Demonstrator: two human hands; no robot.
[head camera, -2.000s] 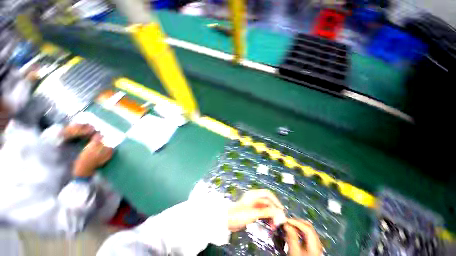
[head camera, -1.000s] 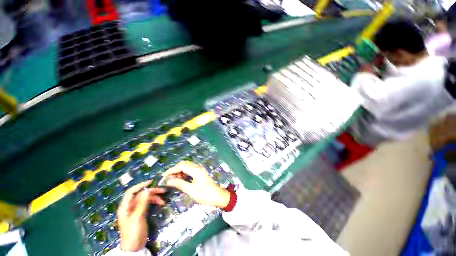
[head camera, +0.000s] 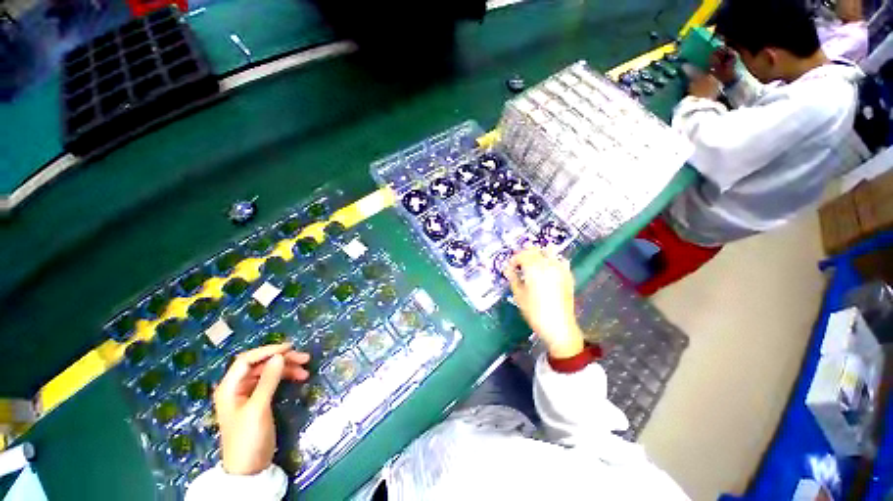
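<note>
My left hand (head camera: 253, 401) is over the central clear blister tray (head camera: 318, 338), its fingers loosely curled and apart, with nothing visible in them. Small green-yellow circuit boards (head camera: 182, 445) sit in many of the pockets. My right hand (head camera: 544, 298) is at the near right corner of the right blister tray (head camera: 390, 168), fingertips closed on a dark round housing (head camera: 503, 262) that they partly hide. Other dark discs with white marks (head camera: 435, 226) lie in this tray. White square pieces (head camera: 266, 293) lie on the central tray.
A loose round unit (head camera: 242, 210) lies beyond the yellow tape. A tall stack of whitish trays (head camera: 594, 147) stands right of the right tray. A seated person in white (head camera: 774, 147) works farther right. A black pocket tray (head camera: 135, 78) is across the line.
My right hand has moved right, from beside my left hand over the central tray to the right tray. My left hand remains over the central tray. The view has turned right since the oldest frame.
</note>
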